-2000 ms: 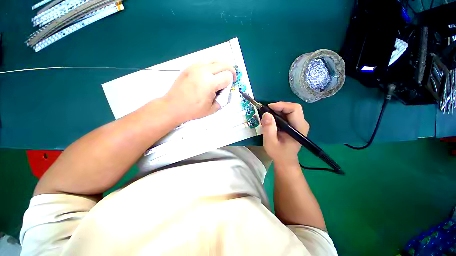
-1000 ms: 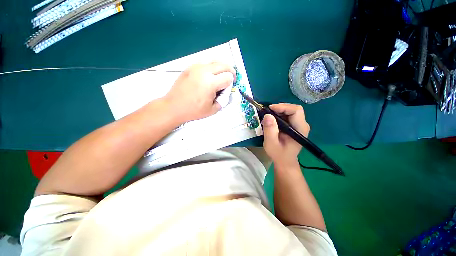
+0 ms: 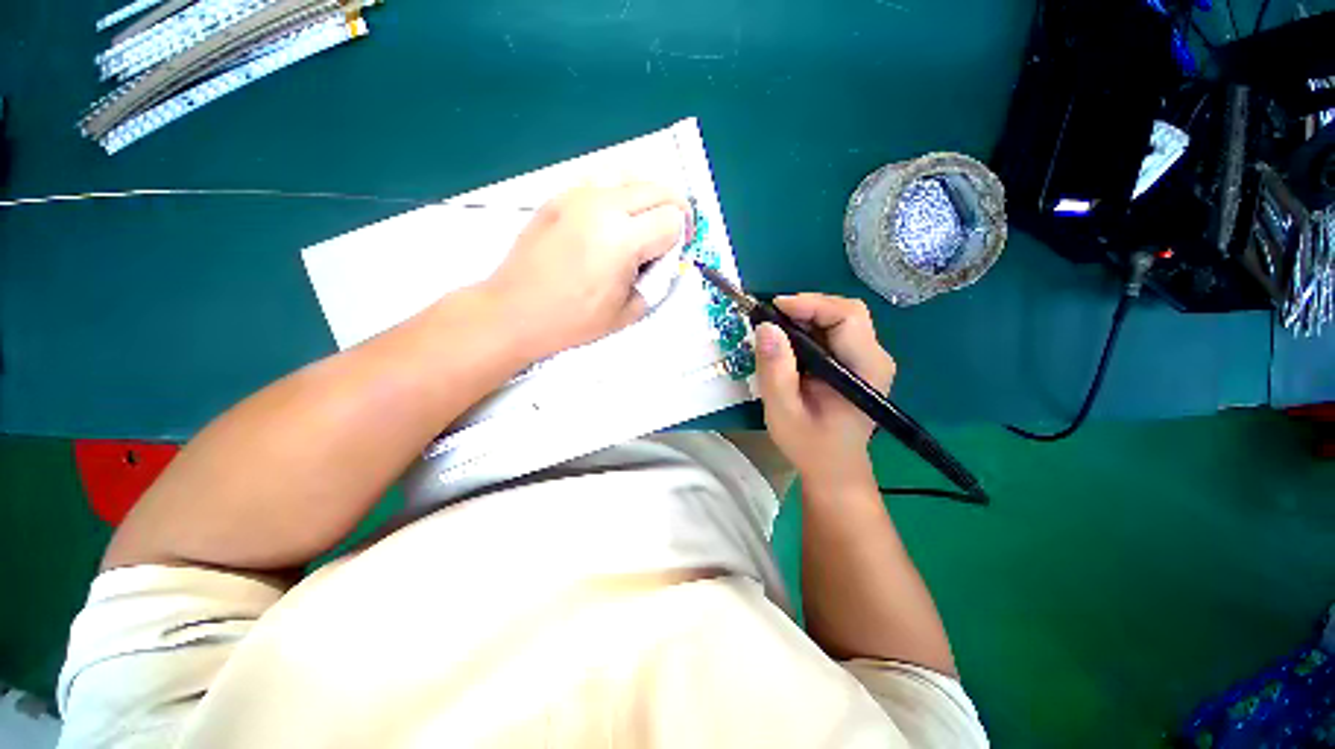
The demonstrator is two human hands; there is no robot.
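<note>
A white board (image 3: 425, 264) lies tilted on the bench in front of me. Small green circuit boards (image 3: 728, 325) sit in a row along its right edge. My left hand (image 3: 593, 264) rests over the board with fingertips pinched at the upper part of the row. The thin solder wire (image 3: 264, 193) runs from the left edge to this hand; its end is hidden. My right hand (image 3: 823, 384) holds the black soldering iron (image 3: 879, 407) like a pen, its metal tip at the row beside my left fingertips. A white strip at my left fingers is mostly hidden.
A round grey dish (image 3: 925, 230) with silvery contents stands right of the board. The black soldering station (image 3: 1091, 147) with a lit display and a cord is at the upper right. A bundle of white strips (image 3: 220, 66) lies upper left. A red stool (image 3: 125, 476) shows below the bench edge.
My right hand and the iron have shifted slightly left and up, the tip staying by the row. My left hand has hardly moved.
</note>
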